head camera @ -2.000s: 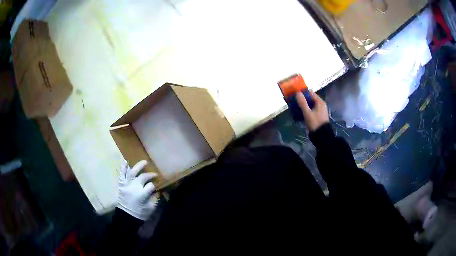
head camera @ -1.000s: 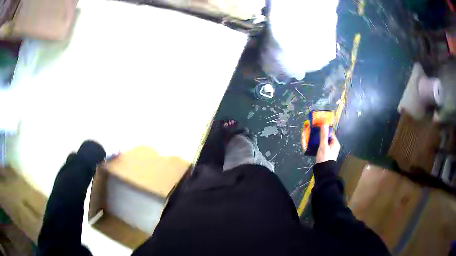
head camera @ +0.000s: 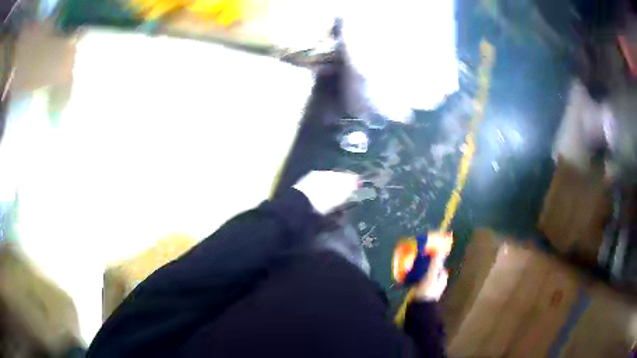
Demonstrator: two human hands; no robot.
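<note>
The tape dispenser (head camera: 413, 259), orange and dark blue, is in my bare right hand (head camera: 432, 280), held over the floor at the lower right of centre. My gloved left hand (head camera: 328, 187) is blurred and overexposed, off the table's right edge; its fingers cannot be made out. A brown carton (head camera: 150, 255) sits at the table's lower left, mostly hidden behind my left sleeve. The white table (head camera: 181, 126) is strongly overexposed.
Green floor with a yellow line (head camera: 466, 157) runs right of the table. White sheeting (head camera: 401, 56) lies at the top. A large taped cardboard box (head camera: 538, 301) stands at the lower right, with more cardboard behind it. Yellow items (head camera: 199, 10) show at the top left.
My left hand has left the carton and moved right, past the table edge. The tape dispenser went right with my right hand, then down and closer to my body. The view has turned right.
</note>
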